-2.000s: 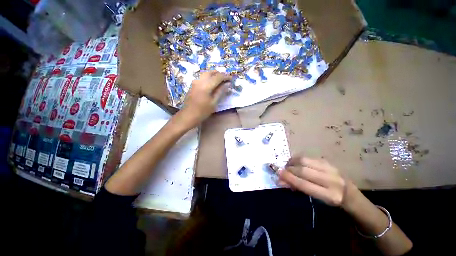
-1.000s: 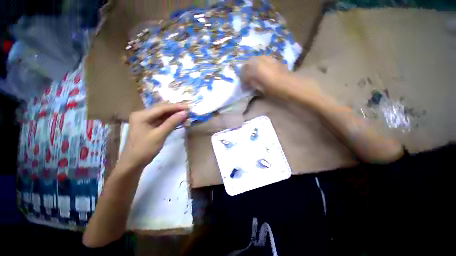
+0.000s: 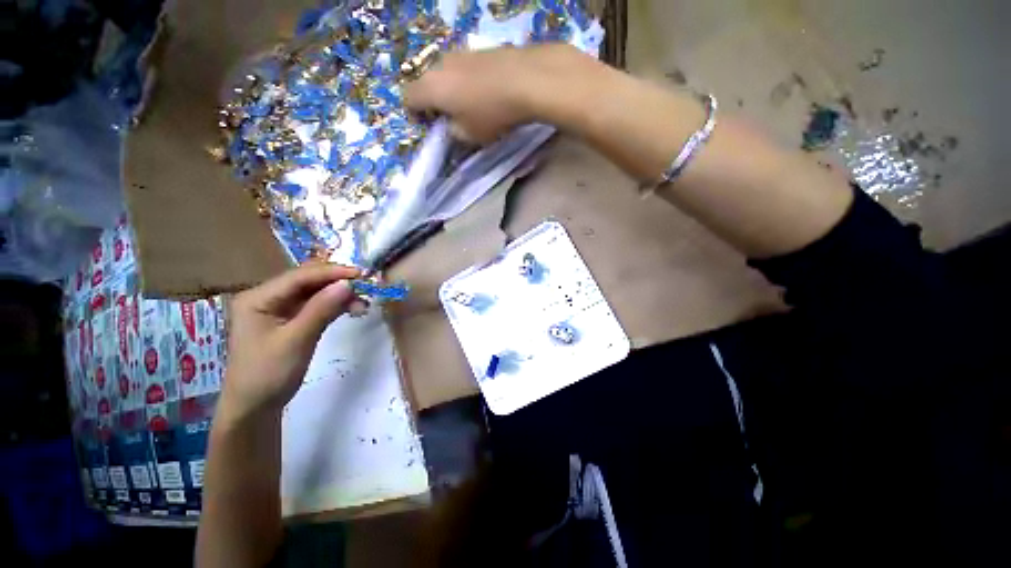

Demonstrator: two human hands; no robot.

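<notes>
A white square plate [image 3: 532,316] with rounded corners lies on the cardboard bench, turned slightly; a small post stands near each corner, one of them dark blue. My left hand [image 3: 277,333] is left of the plate, thumb and fingers pinching a blue-and-gold piece [image 3: 380,291] at the box's near edge. My right hand [image 3: 466,94] is over the heap of blue-and-gold pieces [image 3: 338,94] in the box, beside the lifted liner sheet [image 3: 416,200]; its fingertips are partly hidden, so what they hold cannot be told.
The brown carton wall [image 3: 183,211] rises left of the heap. A white board [image 3: 349,422] lies left of the plate. A printed carton sheet [image 3: 144,411] is far left, with cloudy plastic [image 3: 67,166] behind. A shiny plastic scrap [image 3: 884,164] lies on the bench at right.
The view has shifted, and box and plate appear further left. My right hand went from the plate into the box. My left hand left the heap and now shows a pinched piece. The liner edge has lifted.
</notes>
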